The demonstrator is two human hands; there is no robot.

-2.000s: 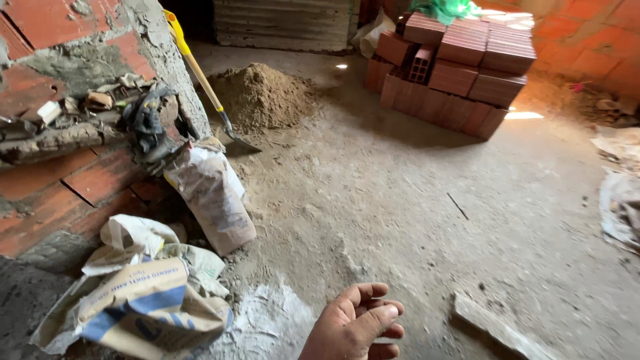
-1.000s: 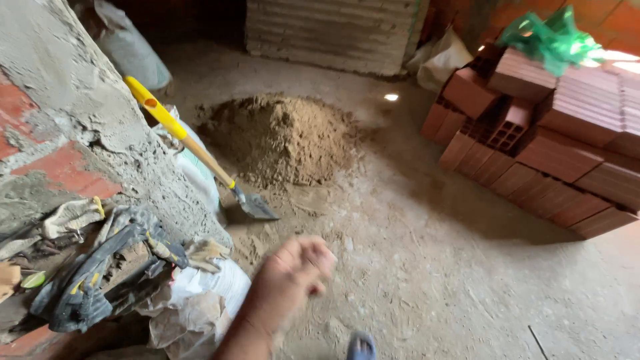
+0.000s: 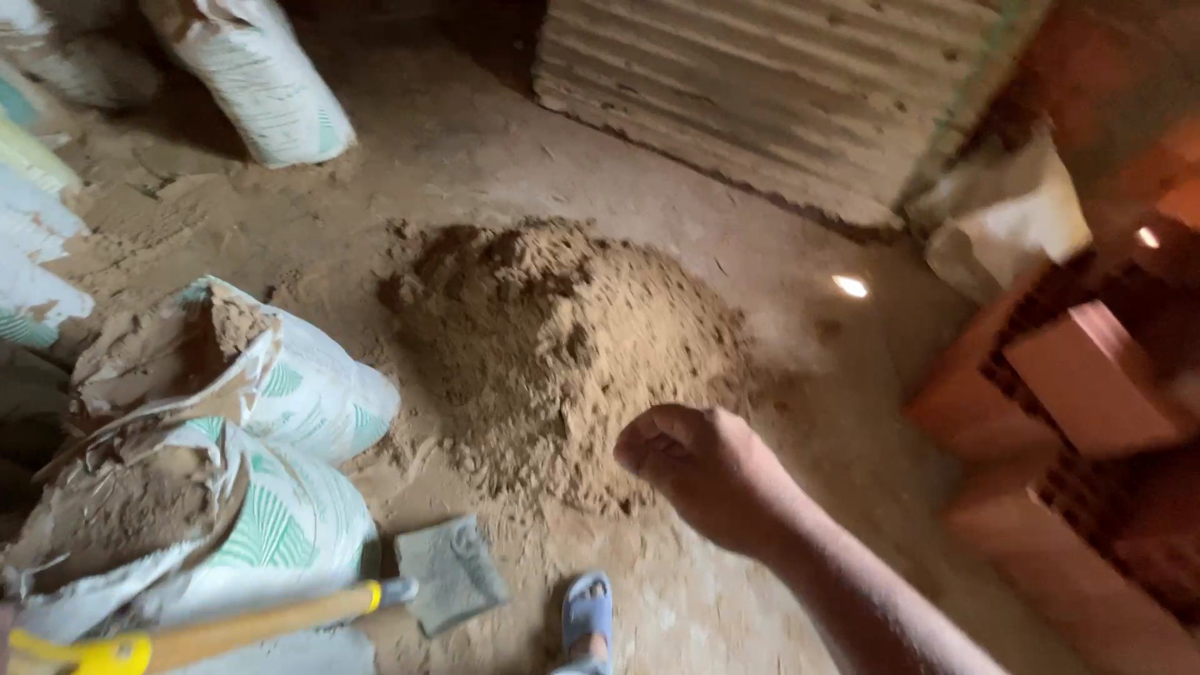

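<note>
My right hand (image 3: 694, 464) reaches in from the lower right with its fingers curled in, and nothing shows in them. In the picture it overlaps the lower right side of a heap of sand (image 3: 572, 356); whether it touches the sand cannot be told. A shovel lies across the lower left, with a wooden shaft (image 3: 262, 621), yellow grip and grey metal blade (image 3: 452, 574). Two open white woven sacks of sand, a nearer one (image 3: 291, 516) and a farther one (image 3: 319, 384), stand left of the heap. My left hand is not in view.
Another white sack (image 3: 281, 94) stands at the upper left. A corrugated panel (image 3: 750, 103) is behind the heap, with a pale sack (image 3: 1022, 225) at its right end. Hollow red clay bricks (image 3: 1087, 384) are stacked at the right. A sandalled foot (image 3: 588, 614) is at the bottom.
The view has swung left and moved closer to the sand heap and shovel. The open sacks beside the heap have come into full view. The cement bag seen at first is out of view.
</note>
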